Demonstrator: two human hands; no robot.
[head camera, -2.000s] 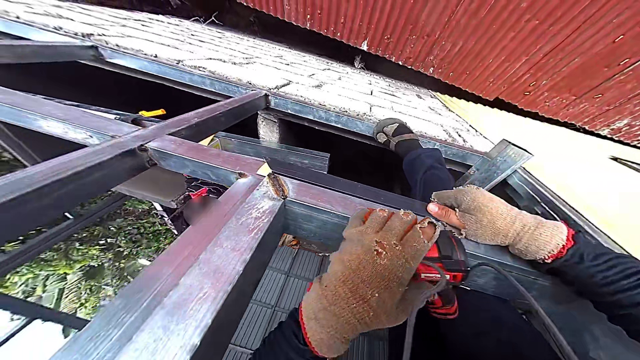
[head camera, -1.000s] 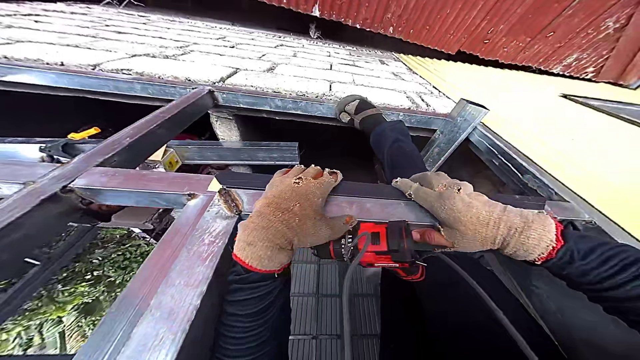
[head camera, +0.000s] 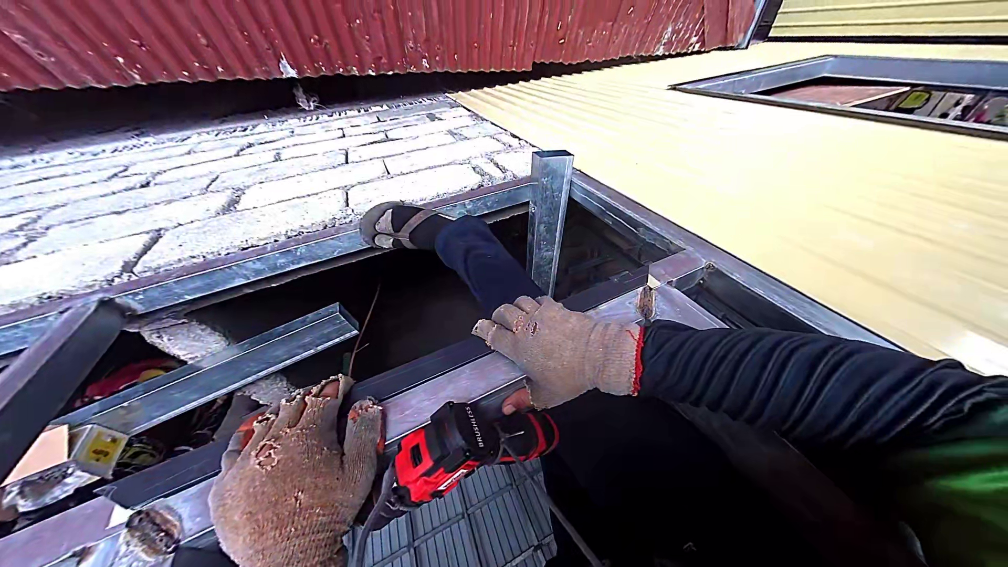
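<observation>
Both hands wear worn knitted gloves, and some fingertips are bare. My left hand (head camera: 295, 472) lies on a dark metal strip (head camera: 441, 358) along the steel tube beam (head camera: 472, 386), fingers bent over it. My right hand (head camera: 551, 346) rests across the same beam, its thumb below the edge. Between the hands, a red and black brushless power tool (head camera: 449, 453) hangs at the near side of the beam with a cord beside it. Whether a hand touches the tool cannot be told. A short steel channel (head camera: 236, 366) lies beyond my left hand.
My shoed foot (head camera: 394, 226) braces on the far frame tube (head camera: 260, 268) by a block wall (head camera: 299, 181). A short steel post (head camera: 549, 220) stands up right of the leg. Yellow corrugated sheeting (head camera: 748, 181) runs along the right. An opened small box (head camera: 98, 449) sits lower left, near dark gaps in the frame.
The view has swung toward the right. My left hand has moved left along the beam, away from my right hand. The power tool has tilted and now hangs between them.
</observation>
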